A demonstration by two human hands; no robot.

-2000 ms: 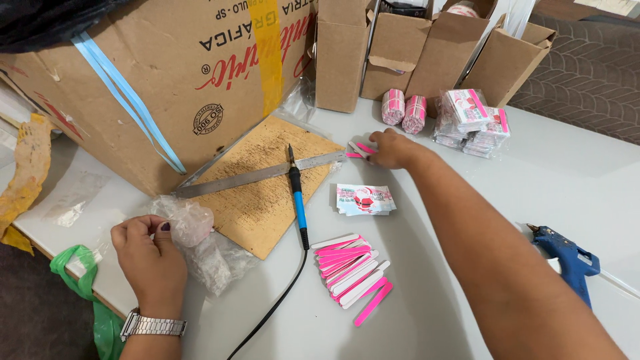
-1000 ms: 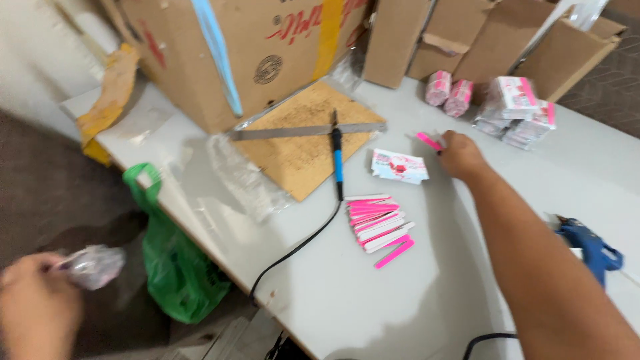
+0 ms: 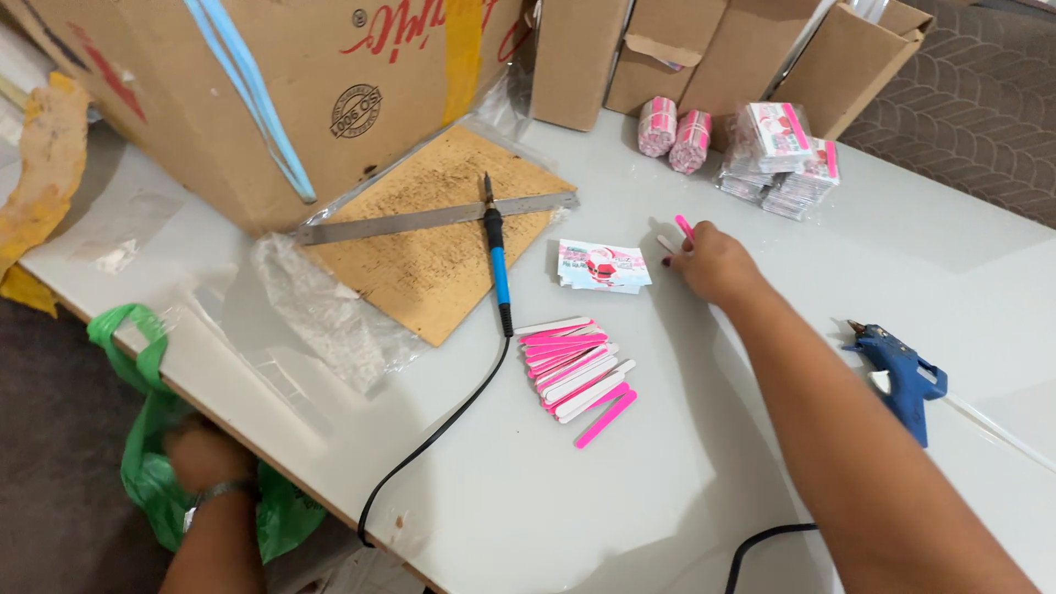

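Observation:
My right hand [image 3: 711, 262] is closed on small nail files [image 3: 683, 229], one pink and one pale, just right of a small stack of printed cards [image 3: 602, 266] with a Santa figure. My left hand [image 3: 206, 454] is at the mouth of a green plastic bag [image 3: 148, 474] hanging off the table edge; its fingers are blurred and partly hidden. A pile of pink and white nail files [image 3: 569, 363] lies at mid-table. A blue soldering iron [image 3: 499, 268] rests across a steel ruler [image 3: 396, 224] on a scorched brown board [image 3: 437, 289].
A large cardboard box [image 3: 247, 107] stands behind the board. Crumpled clear plastic [image 3: 322, 305] lies left of it. Two banded bundles [image 3: 676, 136] and bagged card packs [image 3: 780, 165] sit before upright cardboard boxes [image 3: 747, 58]. A blue hot glue gun [image 3: 899, 375] lies at right; black cords cross the table.
My left hand has gone from the crumpled plastic, off the table's left side with clear plastic in it, to the green bag. My right hand stays beside the cards with the files.

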